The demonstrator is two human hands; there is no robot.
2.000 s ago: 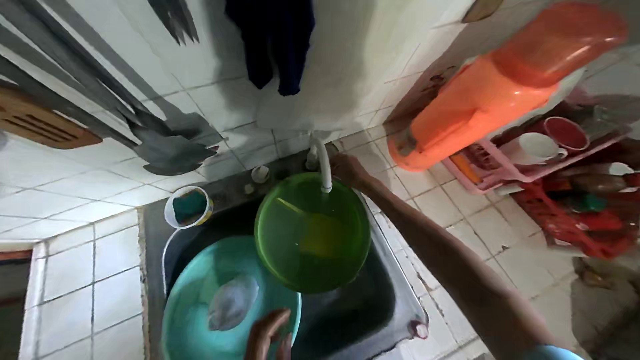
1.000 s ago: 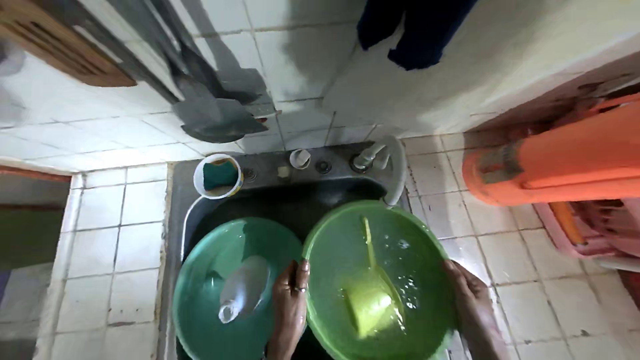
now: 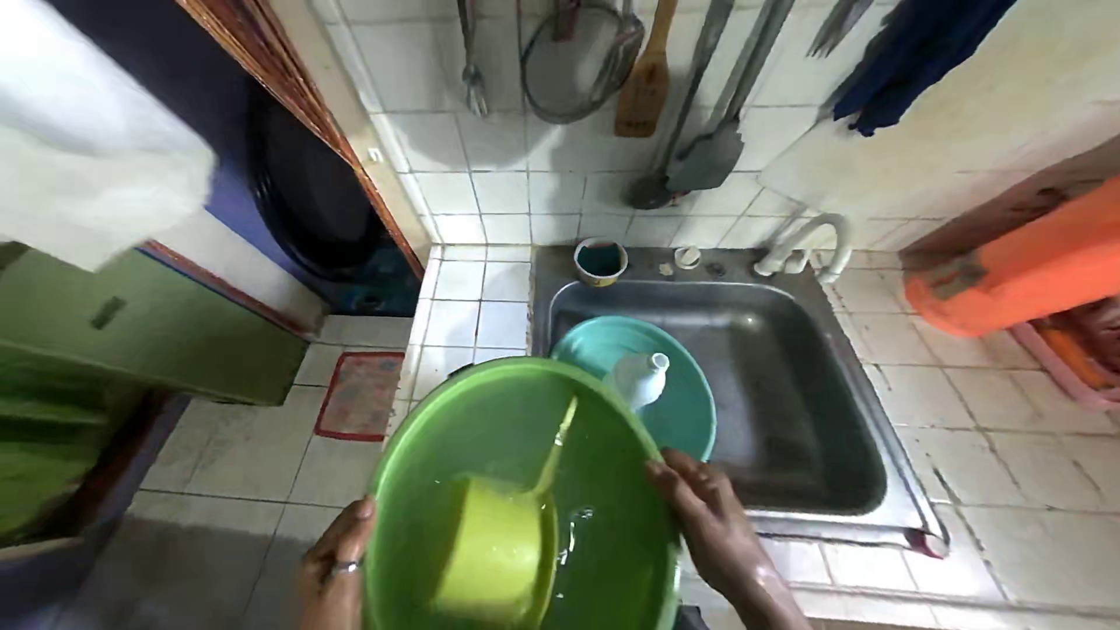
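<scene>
A round green plastic basin (image 3: 604, 490) is held up between both hands, in front of the sink and over its left front edge. My left hand (image 3: 337, 560) grips its left rim and wears a ring; my right hand (image 3: 717, 525) grips the right rim. Water lies in the basin, with a yellow-green long-handled dipper (image 3: 494, 551) in it. Behind, a teal basin (image 3: 687, 402) stands in the left part of the steel sink (image 3: 770, 385), partly hidden by the green one. A white bottle (image 3: 641, 378) leans in the teal basin.
A curved white faucet (image 3: 809, 241) rises at the sink's back right corner. A small tub (image 3: 600, 261) with a green sponge stands at the back left. An orange jug-like container (image 3: 1015, 262) is on the right counter. Utensils such as a wooden turner (image 3: 645, 92) hang above. Tiled floor and a mat (image 3: 360, 395) lie left.
Two seconds ago the green basin was under the faucet, my right hand near the faucet. Both hands then took its rim, and it has moved left out of the sink. The view has swung left.
</scene>
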